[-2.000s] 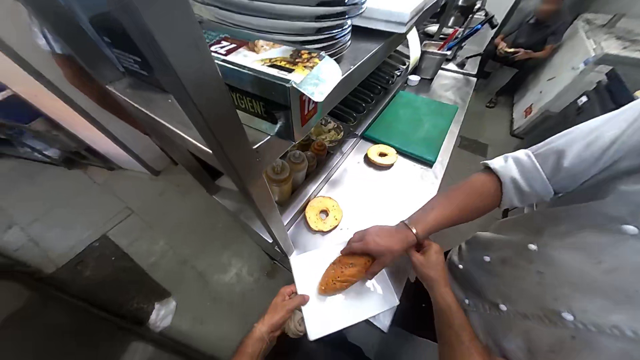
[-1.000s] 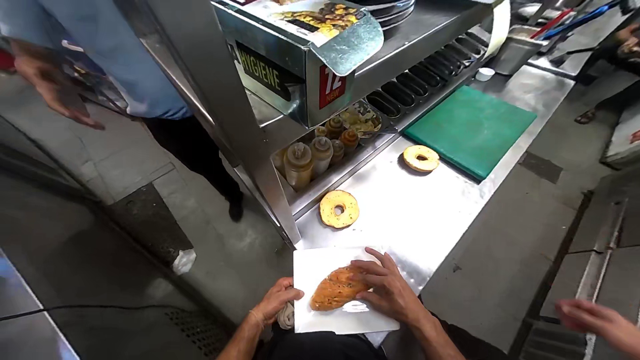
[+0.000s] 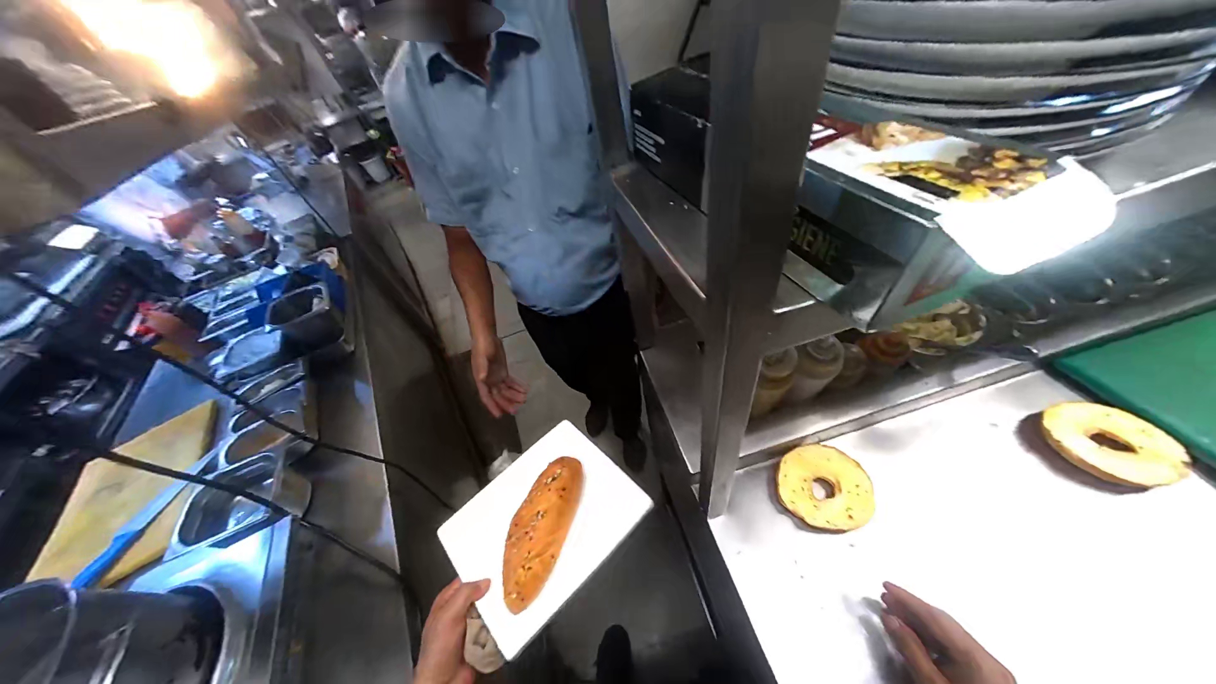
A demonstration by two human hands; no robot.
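My left hand (image 3: 448, 632) grips the near corner of a square white plate (image 3: 600, 503), thumb on top and a cloth below it. On the plate lies a long seeded bread roll (image 3: 543, 534). My right hand (image 3: 936, 635) holds nothing and is over the near part of the steel counter (image 3: 798, 589), with its fingers partly cut off by the frame. Two ring-shaped cut bread halves lie on that counter: one (image 3: 825, 488) by the shelf post, the other (image 3: 1113, 445) beside the green cutting board (image 3: 1154, 366).
A person in a blue shirt (image 3: 532, 161) stands in the aisle, a hand lowered beyond the plate. A steel shelf post (image 3: 750, 237) rises at centre right, with sauce bottles (image 3: 817, 366) behind it. On the left counter are steel containers (image 3: 304, 313) and a knife (image 3: 142, 532) on a yellow board (image 3: 180, 446).
The view has swung left. My right hand has let go of the roll and plate and is now over the counter. My left hand holds the plate out over the aisle, near the person in blue.
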